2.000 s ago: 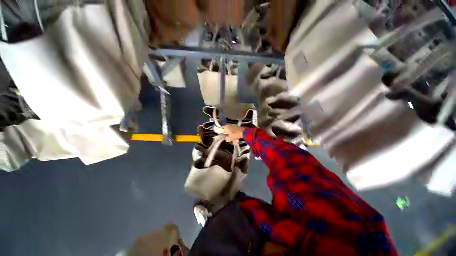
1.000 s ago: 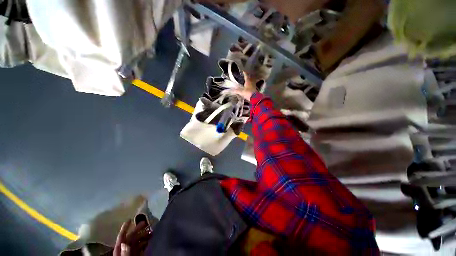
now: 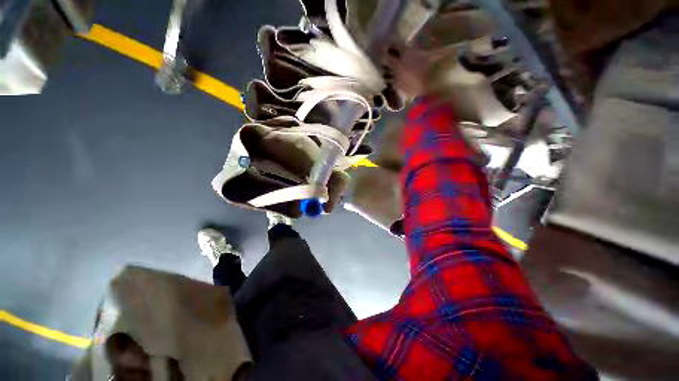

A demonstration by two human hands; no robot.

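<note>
Small beige tote bags (image 3: 253, 160) with darker insides hang in a row by their pale handles on a metal rack arm (image 3: 327, 156) with a blue end cap (image 3: 311, 207). My right hand (image 3: 413, 74) is blurred beside the inner part of this arm, close to the handles; its fingers and grip cannot be made out. A larger beige tote bag (image 3: 171, 305) is at the lower left. A dark brown shape at its lower edge may be my left hand (image 3: 128, 356), but it is too dark and blurred to be sure.
Large pale bags (image 3: 633, 156) hang at the right, near a blue-grey rack bar (image 3: 558, 111). Another bag (image 3: 22, 67) is at the upper left, near a rack foot (image 3: 171, 74). The grey floor has yellow lines (image 3: 126, 45). My shoe (image 3: 212, 242) shows below.
The small bags and rack arm now appear larger and higher in view. My right hand has moved up and towards the inner part of the arm. The lower-left bag shows more.
</note>
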